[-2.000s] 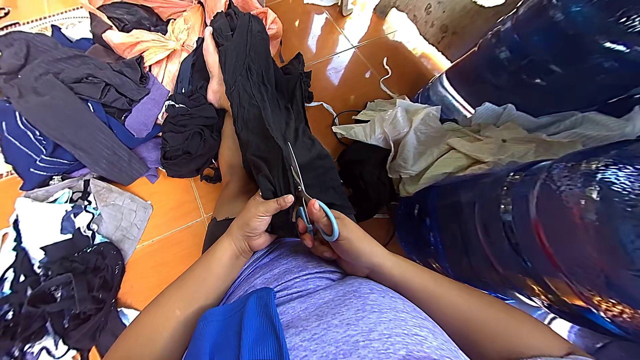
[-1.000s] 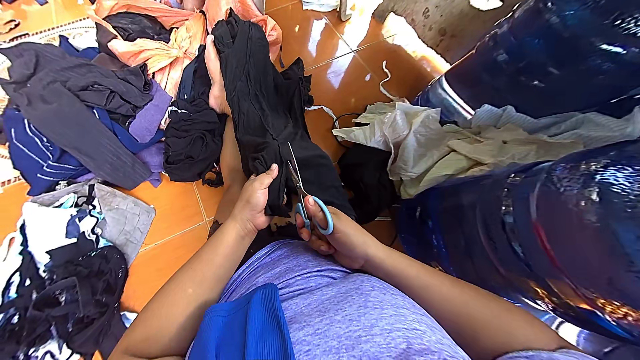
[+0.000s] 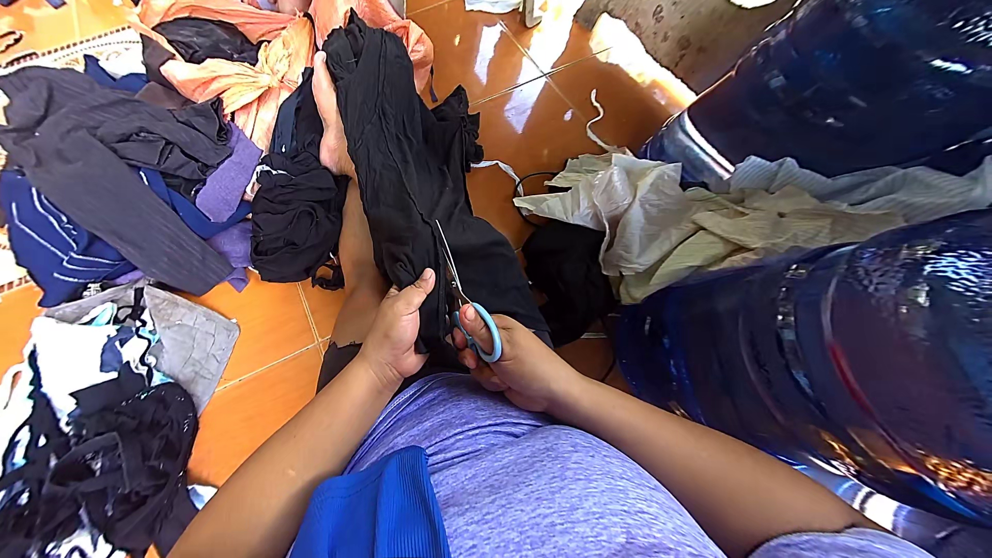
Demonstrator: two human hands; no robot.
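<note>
Black fabric (image 3: pixel 403 147) lies lengthwise over my leg, its near end at my lap. My left hand (image 3: pixel 399 325) grips the near edge of this cloth between thumb and fingers. Light-blue-handled scissors (image 3: pixel 484 333) are in my right hand (image 3: pixel 519 360), thumb and fingers through the loops. Their blades point away from me and lie against the black fabric, just right of my left thumb. Whether the cloth sits between the blades cannot be told.
Dark and purple clothes (image 3: pixel 116 170) are heaped at the left, beside a tied orange cloth (image 3: pixel 271 70). Black and white pieces lie on a grey cloth (image 3: pixel 190 333) at lower left. Large blue plastic water bottles (image 3: pixel 814 349) stand at the right, with beige cloth (image 3: pixel 721 232) between them.
My left hand has shifted slightly on the fabric, its thumb now pointing more forward than two seconds ago. My right hand still holds the scissors in nearly the same place.
</note>
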